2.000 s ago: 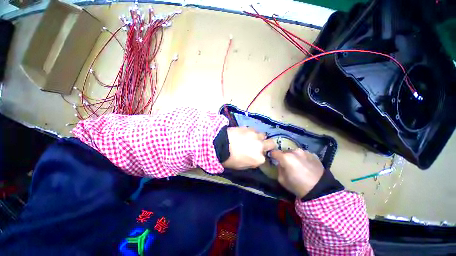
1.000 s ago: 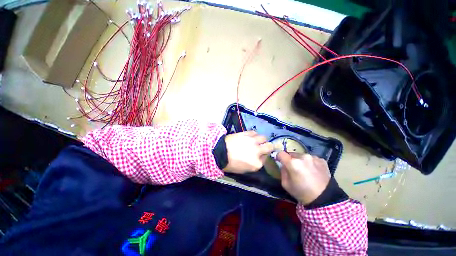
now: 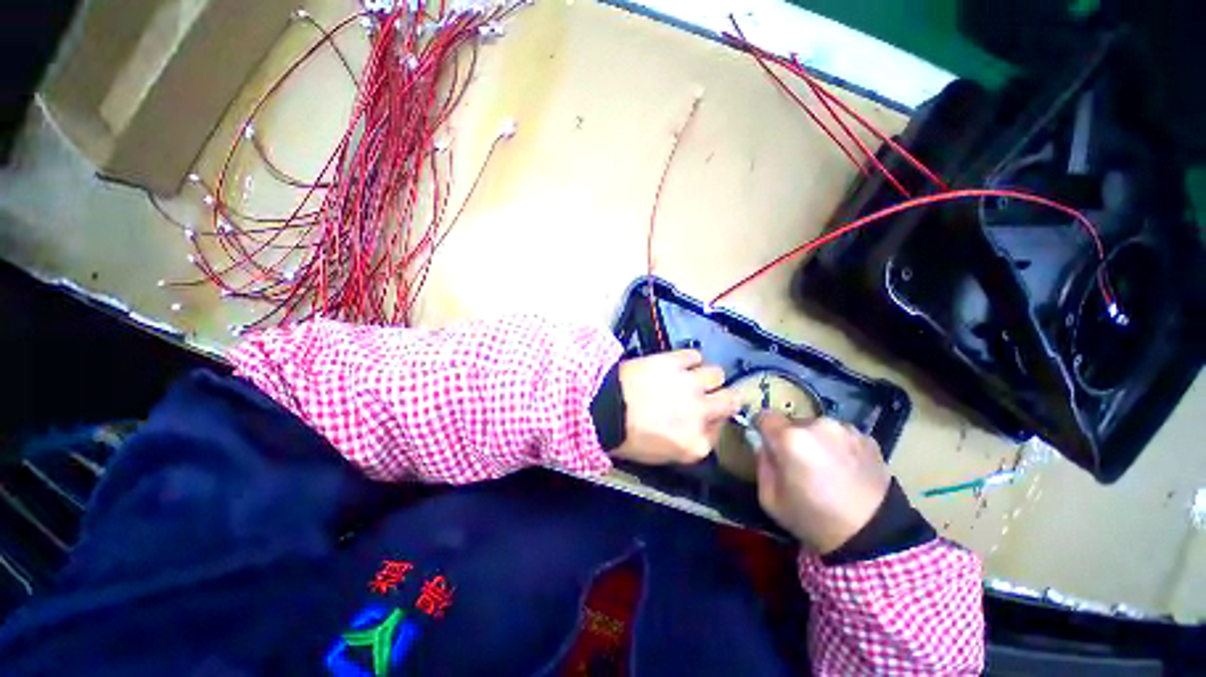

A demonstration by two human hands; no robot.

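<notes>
A black panel [image 3: 846, 384] with a round opening lies on the bench in front of me. A red lead wire [image 3: 655, 225] runs from the bench over the panel's left end towards my left hand. My left hand [image 3: 675, 406] is over the panel's left half, its fingertips at the round opening. My right hand [image 3: 817, 479] is over the opening's near right side, its fingers pinched on a small whitish object [image 3: 753, 430] that I cannot name surely. The fingertips of both hands almost meet; what the left fingers hold is hidden.
A bundle of red lead wires [image 3: 384, 172] lies at the left, beside an open cardboard box [image 3: 165, 99]. Black panels [image 3: 972, 291] are piled at the right with red wires trailing out. A green stick [image 3: 955, 488] lies near the front edge at the right.
The view has shifted, so the bench things sit slightly differently. The lead wire now lies over the panel's left end, where it earlier ended beyond it. Both hands stay close together at the opening.
</notes>
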